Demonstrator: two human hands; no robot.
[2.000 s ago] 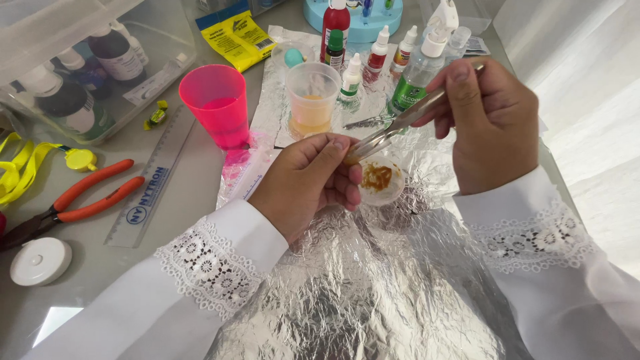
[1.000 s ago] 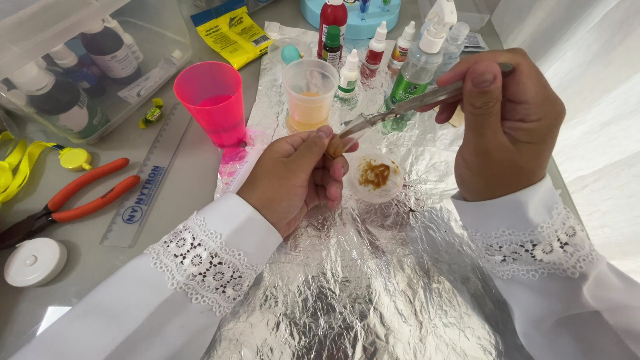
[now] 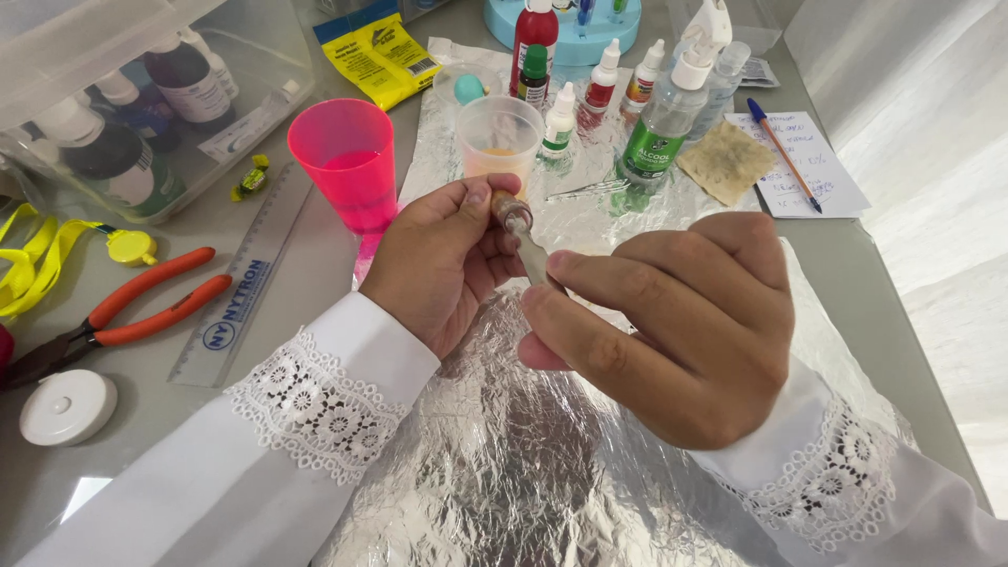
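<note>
Near the middle of the view, my left hand (image 3: 445, 264) pinches a small brownish cylindrical piece (image 3: 512, 209) with a hollow-looking end turned toward me. My right hand (image 3: 677, 331) grips a slim metal spatula (image 3: 532, 256) between thumb and fingers, its tip at that end of the piece. Behind my left hand stands a translucent plastic cup (image 3: 500, 134) with some amber liquid. Crinkled aluminium foil (image 3: 480, 472) lies under both hands. My right hand mostly hides the small dish. Metal tweezers (image 3: 587, 190) rest on the foil beyond my hands.
Left are a pink cup (image 3: 342, 165), pliers (image 3: 157, 299), a ruler (image 3: 236, 291), a white round tape measure or lid (image 3: 68, 407) and a plastic bin (image 3: 260, 157) of bottles. Behind stand dropper bottles (image 3: 602, 79) and an alcohol spray bottle (image 3: 657, 134); a stained cloth (image 3: 726, 161), pen (image 3: 787, 157) and note (image 3: 827, 185) lie right.
My right hand has come lower and nearer, covering the small dish that showed before. The spatula now points up and away from me, its tip at the piece in my left hand.
</note>
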